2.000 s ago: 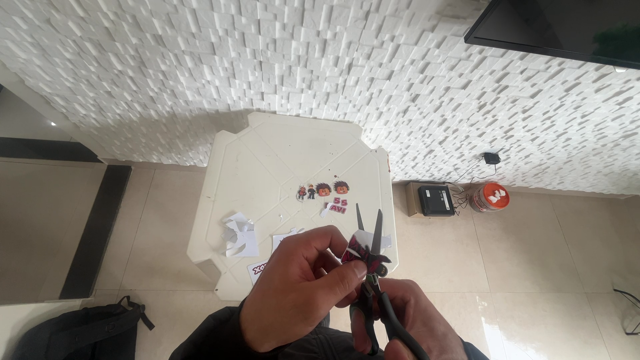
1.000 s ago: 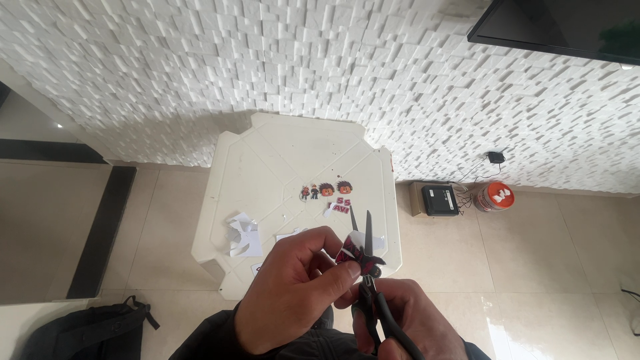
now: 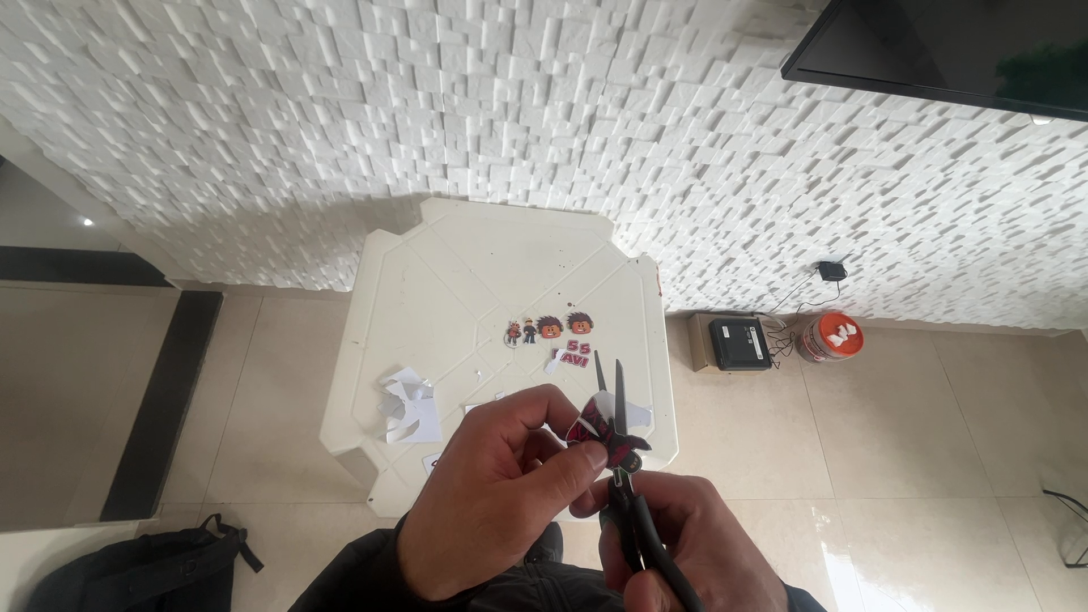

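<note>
Between the thumb and fingers of my left hand (image 3: 506,489) is a small printed paper piece (image 3: 591,423), dark and red with a white margin. My right hand (image 3: 693,540) grips the black handles of a pair of scissors (image 3: 625,459); the blades point away from me, slightly apart, against the paper. Beyond the hands, paper cutouts lie on the white plastic table (image 3: 510,238): two cartoon heads (image 3: 550,327), two small figures (image 3: 529,331) and red lettering (image 3: 576,350). White paper scraps (image 3: 412,408) lie at the left, others partly behind my left hand.
A textured white wall (image 3: 340,110) rises behind the table. On the floor at the right are a black box-shaped device (image 3: 739,344) with cables and a tub with a red lid (image 3: 831,336). A black backpack (image 3: 144,565) lies at the lower left. A dark screen (image 3: 943,51) hangs upper right.
The paper in my left hand has turned a little at the scissors. Both hands stay in nearly the same place.
</note>
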